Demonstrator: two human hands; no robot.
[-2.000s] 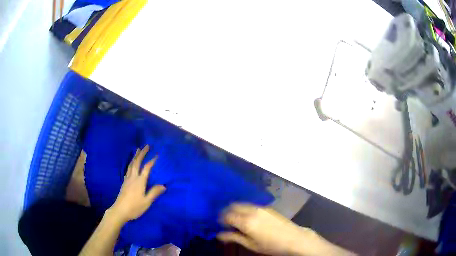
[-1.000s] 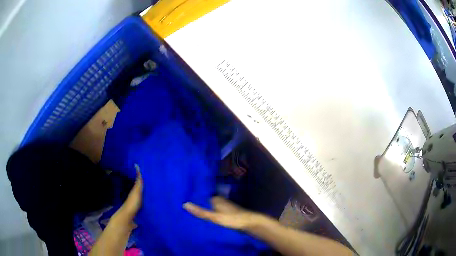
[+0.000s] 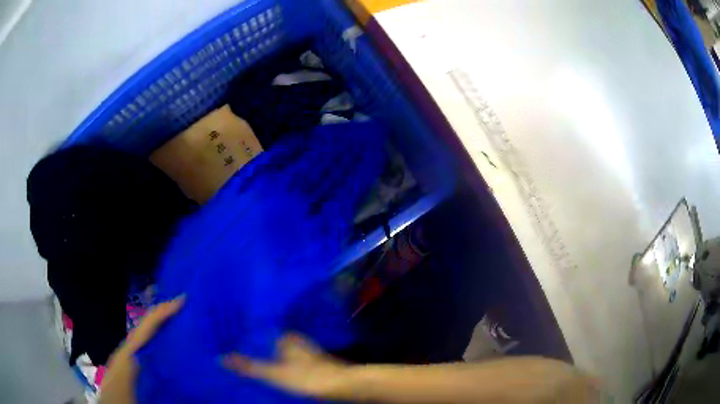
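Observation:
Bright royal blue fabric pieces (image 3: 245, 252) lie in a bunched heap over the lap and across the near part of the blue plastic basket. The heap is blurred. My left hand (image 3: 146, 339) is at its lower left edge, partly cut off by the picture's bottom, with fingers along the cloth. My right hand (image 3: 292, 367) lies across the cloth's lower part, blurred, with fingers pointing left. Whether either hand grips the cloth cannot be told.
The blue plastic basket (image 3: 189, 75) holds brown card (image 3: 209, 154) and dark cloth. Black cloth (image 3: 103, 229) hangs at the left. The white machine table (image 3: 521, 95) with a printed ruler is at the right. The needle plate (image 3: 671, 252) and part of the machine head (image 3: 708, 272) are at the right edge.
The view has turned toward the basket, so the table and machine have shifted right. The blue fabric has shifted, uncovering more of the brown card and basket rim. Both hands sit lower in the picture.

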